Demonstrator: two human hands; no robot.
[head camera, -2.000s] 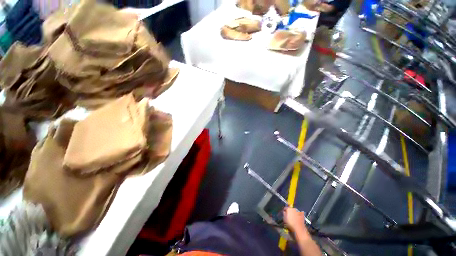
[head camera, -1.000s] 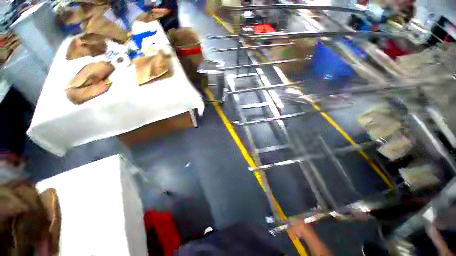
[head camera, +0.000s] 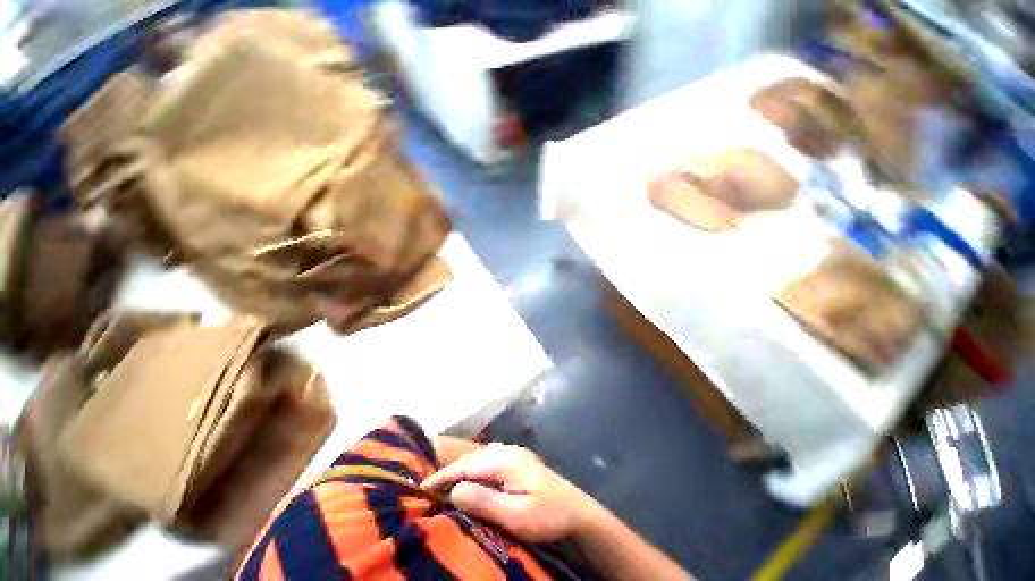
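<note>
My right hand (head camera: 516, 494) is bare and reaches in from the lower right. Its fingers are pinched on a thin tan strap (head camera: 375, 471) that runs across an orange and navy striped top. My left hand is not in view. A stack of tan bag pieces (head camera: 159, 409) lies on the white-covered table at the left. A larger, crumpled heap of tan bag pieces (head camera: 284, 159) lies behind it.
A second white-covered table (head camera: 613, 238) at the right holds several tan pieces (head camera: 755, 182) and blurred blue items. Part of a metal rack (head camera: 965, 454) shows at lower right. A yellow line (head camera: 794, 545) crosses the grey floor.
The view has swung back left to the tan heaps. My right hand has left the metal rack and is at the strap on the striped top. The rack is now mostly out of view.
</note>
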